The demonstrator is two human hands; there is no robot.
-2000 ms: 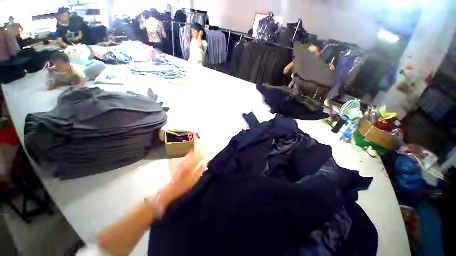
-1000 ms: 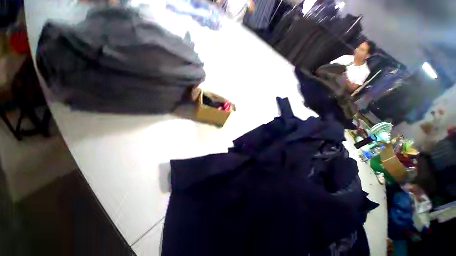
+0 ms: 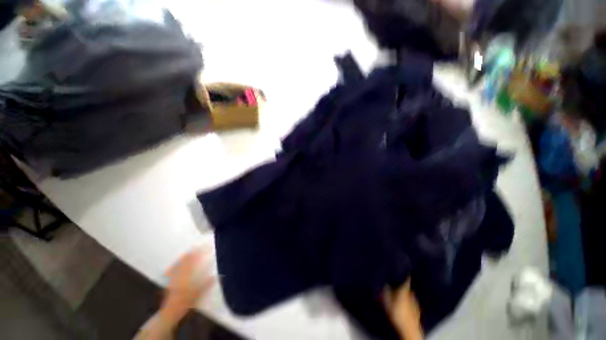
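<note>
Navy coats (image 3: 319,199) lie in a heap on the white table (image 3: 153,199), with shiny wrinkled lining showing at the right. My left hand (image 3: 189,275) is blurred, over the near table edge just left of the heap, apart from the cloth. Its fingers look spread and nothing shows in it. My right hand (image 3: 402,305) is on the navy cloth at the heap's near side. It is blurred, and I cannot tell whether its fingers grip the cloth.
A tall stack of grey garment pieces (image 3: 106,93) is at the left, beside a small cardboard box (image 3: 234,117) with pink-red items. Dark cloth (image 3: 412,26) lies at the back. A crumpled white cloth (image 3: 529,293) is at the right. Colourful clutter (image 3: 528,93) stands beyond the right edge.
The view has tilted down and turned. Both hands are now in the picture, where neither showed a second ago. The near edge of the navy cloth now shows above the table.
</note>
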